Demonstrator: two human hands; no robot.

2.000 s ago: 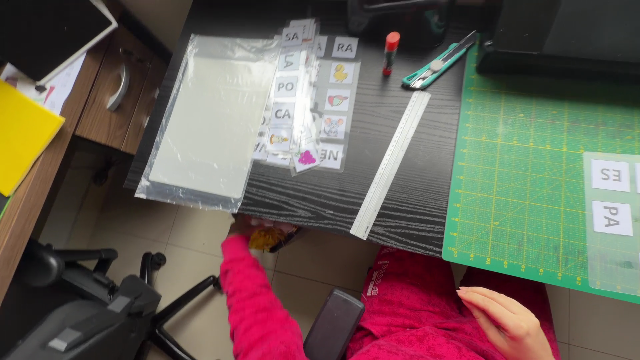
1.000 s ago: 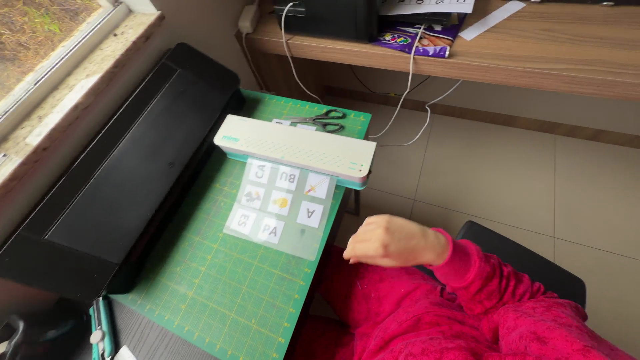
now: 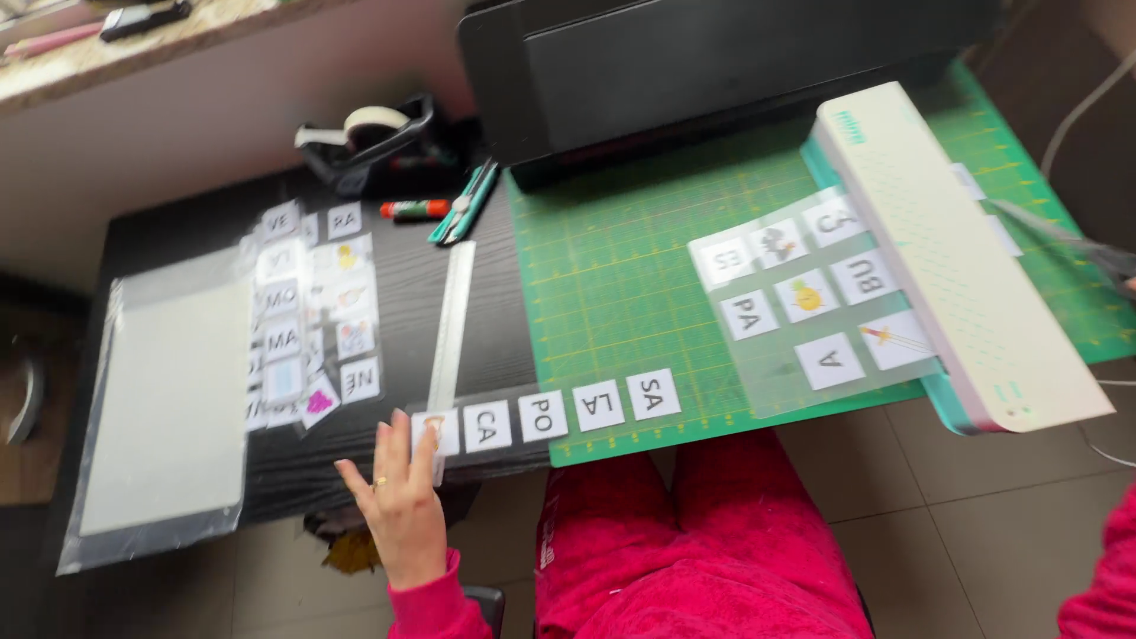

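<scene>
My left hand (image 3: 404,506), palm down with its fingers spread, touches the left end of a clear laminated strip of syllable cards (image 3: 542,417). The strip lies along the front edge, partly over the green cutting mat (image 3: 612,311). Of my right hand (image 3: 1132,285), only a sliver shows at the right edge, by the handles of blurred scissors (image 3: 1056,231); its grip is hidden. A laminated sheet of cards (image 3: 770,351) extends from the white and teal laminator (image 3: 958,257). More laminated cards (image 3: 282,297) lie overlapping at the left, beside a clear pouch (image 3: 169,399).
A metal ruler (image 3: 453,324) lies left of the mat, with its lower end by the strip. Behind it are a teal utility knife (image 3: 465,204), a glue stick (image 3: 415,209) and a tape dispenser (image 3: 377,146). A large black machine (image 3: 710,71) stands behind the mat.
The strip with SA, LA, PO and CA lay on the left pile two seconds ago; now it is at the front edge under my left fingers. My right hand has moved to the far right. The view has swung.
</scene>
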